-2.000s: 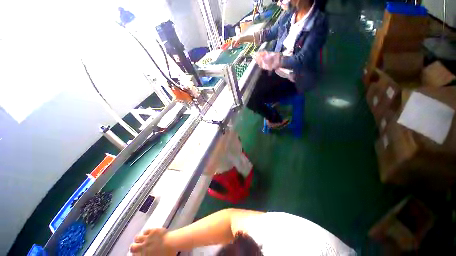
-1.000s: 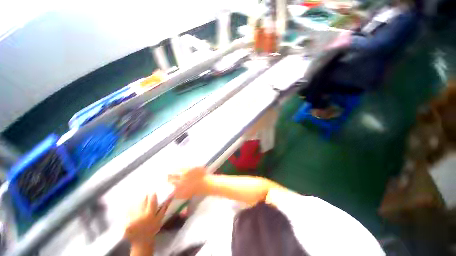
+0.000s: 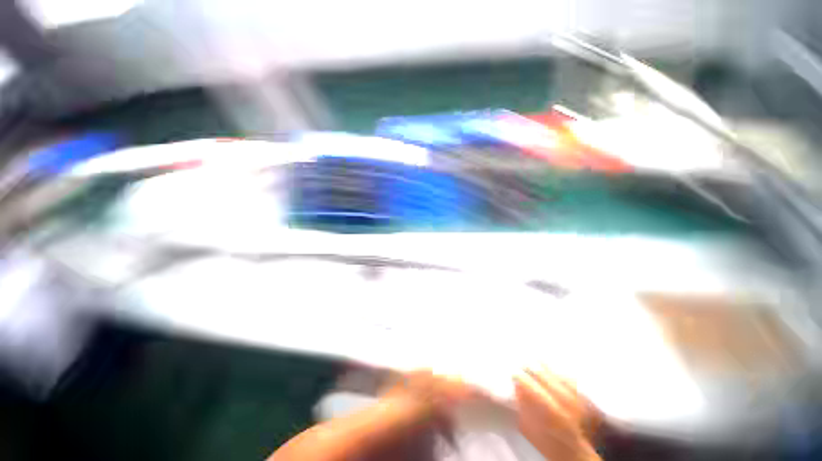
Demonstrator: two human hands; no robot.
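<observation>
The frame is strongly blurred. My left hand (image 3: pixel 431 389) is low in the middle, at the near edge of the white line surface (image 3: pixel 433 311). My right hand (image 3: pixel 552 401) is just right of it, also at that edge. Whether either hand holds anything cannot be told. A blue bin with dark parts (image 3: pixel 338 191) lies beyond the line. A heap of blue parts (image 3: pixel 428 194) is right of it, then a heap of dark parts (image 3: pixel 505 191). A small dark workpiece (image 3: pixel 546 288) lies on the line surface.
A second blue bin (image 3: pixel 442 128) and an orange bin (image 3: pixel 577 149) stand at the back. A brown board (image 3: pixel 721 331) lies on the line at the right. Green mat (image 3: pixel 622 209) shows behind the rail. A blurred pale shape is at the left edge.
The view has swung left, so the line now runs across the picture and the bins lie ahead. The other worker is out of view. Both hands now appear lower, at the near edge.
</observation>
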